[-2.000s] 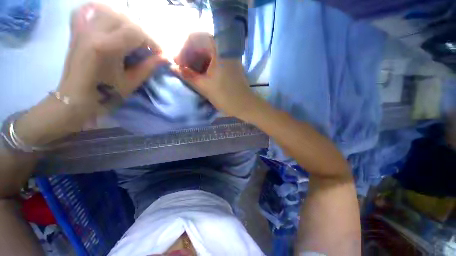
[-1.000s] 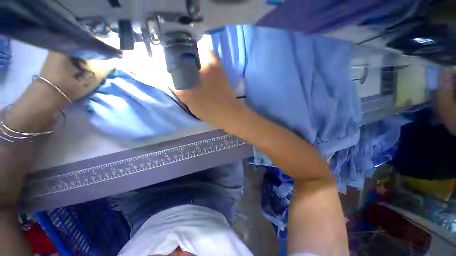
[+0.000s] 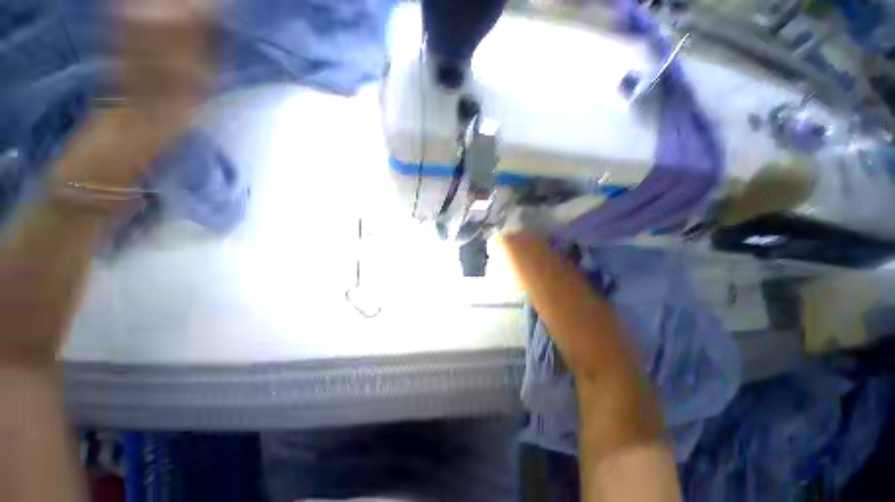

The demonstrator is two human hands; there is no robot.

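My left hand [image 3: 162,49], strongly blurred, reaches to the far left by a heap of blue cloth pieces [image 3: 304,44]. Whether it holds any is unclear. A small crumpled blue piece [image 3: 206,186] lies on the table beside my left wrist. My right forearm [image 3: 579,333] reaches up to the sewing machine [image 3: 530,127]; the right hand is mostly hidden behind the machine's metal parts. A light-blue garment panel [image 3: 677,343] hangs in folds beside my right forearm, over the table edge. Glare covers the area left of the needle.
A purple cloth [image 3: 687,157] lies over the machine. The grey ruled edge [image 3: 294,387] runs along the table front. More blue pieces [image 3: 805,431] are piled at lower right. Part of a blue basket [image 3: 147,466] shows at lower left.
The view has swung up and left, showing more of the machine and far table. My left hand has left the light-blue cloth near the needle and moved to the far left heap.
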